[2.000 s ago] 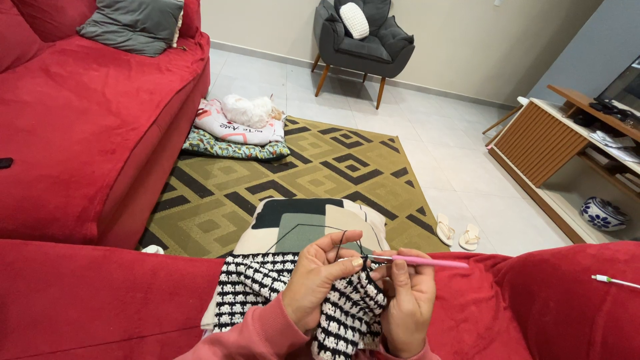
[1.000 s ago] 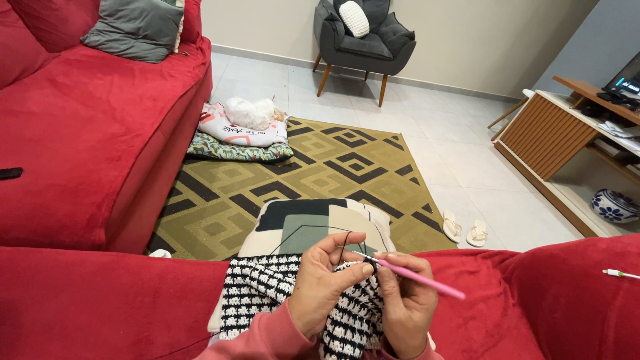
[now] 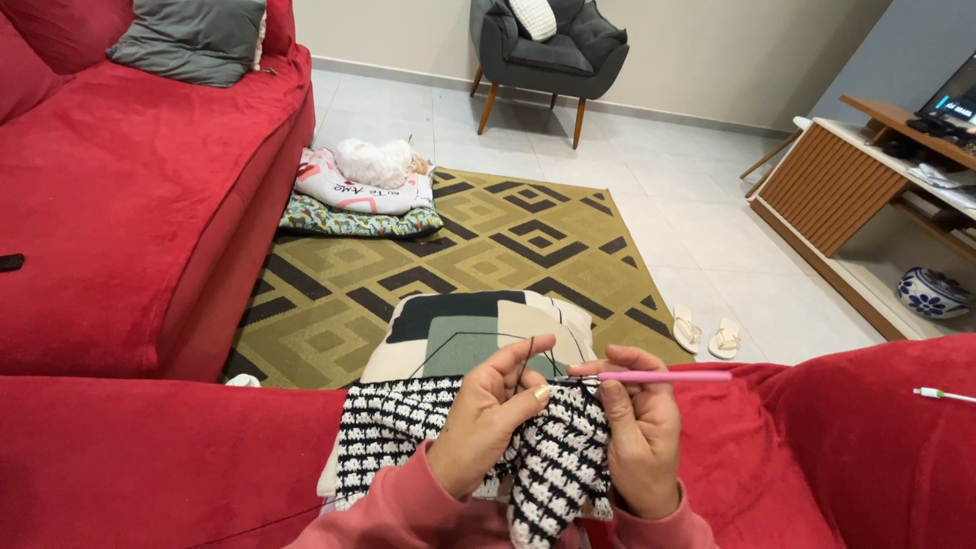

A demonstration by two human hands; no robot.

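My left hand (image 3: 492,415) pinches the top edge of a black and white crocheted piece (image 3: 560,465), with black yarn (image 3: 488,333) looped over its raised index finger. In my right hand (image 3: 644,427) is a crochet hook with a pink handle (image 3: 663,377), held nearly level; its metal tip points left at the work, close to my left fingertips. The crocheted fabric hangs down between both hands and spreads left over a patterned cushion (image 3: 457,335). Whether the hook's tip sits inside a stitch cannot be told.
Red sofa sections (image 3: 137,457) lie on both sides. Beyond the cushion are a patterned rug (image 3: 488,259), stacked pet cushions (image 3: 358,217) with a curled white animal (image 3: 374,162), flip-flops (image 3: 724,339), a grey armchair (image 3: 549,61) and a wooden TV stand (image 3: 831,183). A white cable (image 3: 942,394) lies at right.
The pink hook has turned from slanting down to the right to nearly level. My right index finger is now raised more, and the hands are slightly farther apart.
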